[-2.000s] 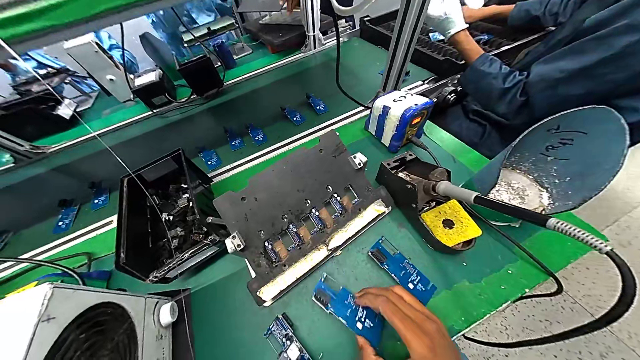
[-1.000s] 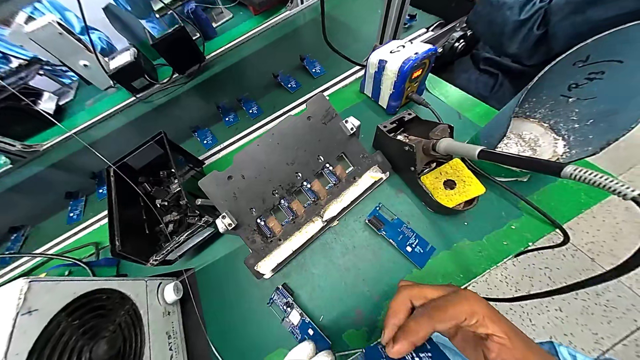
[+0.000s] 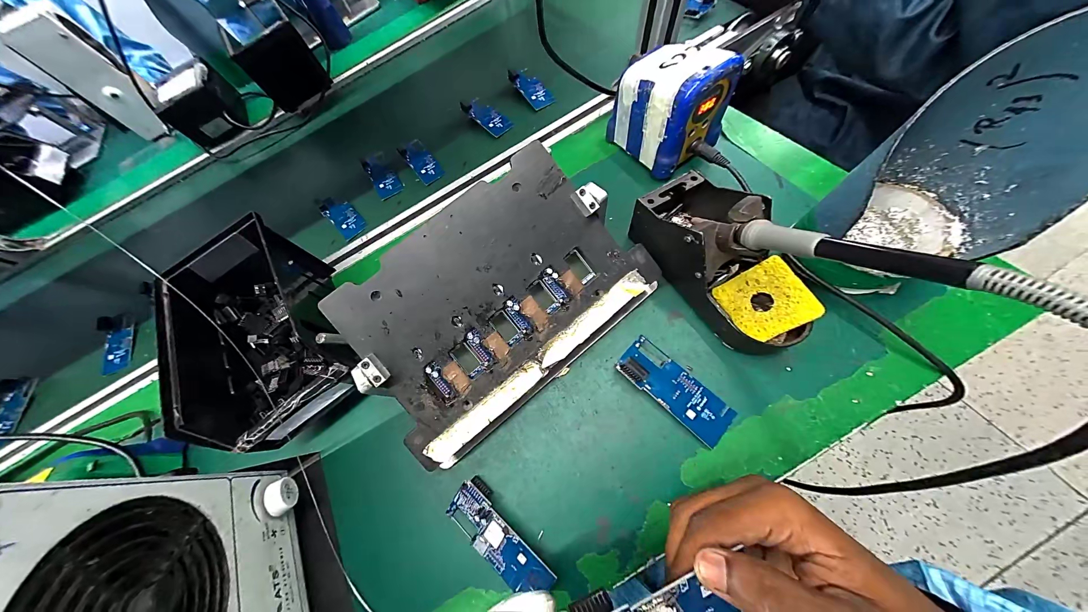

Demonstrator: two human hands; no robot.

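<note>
My right hand grips a blue circuit board at the bottom edge, partly cut off by the frame. Of my left hand, only a pale, apparently covered fingertip shows beside that board; its grip is hidden. Two more blue boards lie flat on the green mat: one right of centre, the other nearer the bottom. Beyond them a black soldering fixture plate holds several small boards in its slots, with a whitish strip along its near edge.
A soldering iron rests in its stand with a yellow sponge; a blue soldering station is behind. Left are a black bin of small parts and a fan unit. A grey-blue funnel stands right, near a person's dark clothing.
My right hand has moved down toward the bottom edge with the blue board it held on the mat. A pale fingertip of my left hand has come into view. The view has shifted somewhat.
</note>
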